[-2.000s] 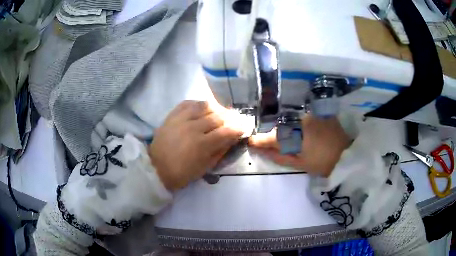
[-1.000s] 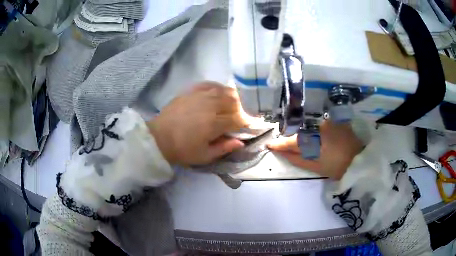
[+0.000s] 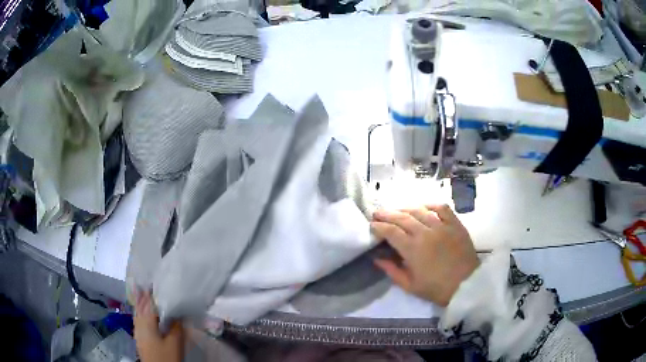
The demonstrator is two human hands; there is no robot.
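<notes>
The grey ribbed garment panel point(image 3: 227, 212) lies bunched on the table left of the needle, its pale smooth side point(image 3: 297, 233) showing in the middle. A rounded darker grey piece point(image 3: 347, 283) shows under its front right part. My left hand point(image 3: 157, 332), at the lower left by the table edge, grips the panel's edge between thumb and fingers; it is partly cut off by the frame. My right hand point(image 3: 428, 251) rests with spread fingers on the fabric's right edge, in front of the needle area; the fingertips touch the cloth. Whether they pinch it is unclear.
The white sewing machine head point(image 3: 482, 99) stands at the right with a black strap point(image 3: 577, 106). Scissors point(image 3: 634, 254) lie far right. Rounded grey cut pieces point(image 3: 170, 127) and a layered stack point(image 3: 216, 49) lie upper left. Greenish-grey fabric point(image 3: 71, 127) is far left. A ruler-marked strip point(image 3: 340, 332) runs along the front edge.
My left hand has moved from beside the needle to the lower left, and the panel has come away left and forward. My right hand has moved slightly left and forward. The view has shifted.
</notes>
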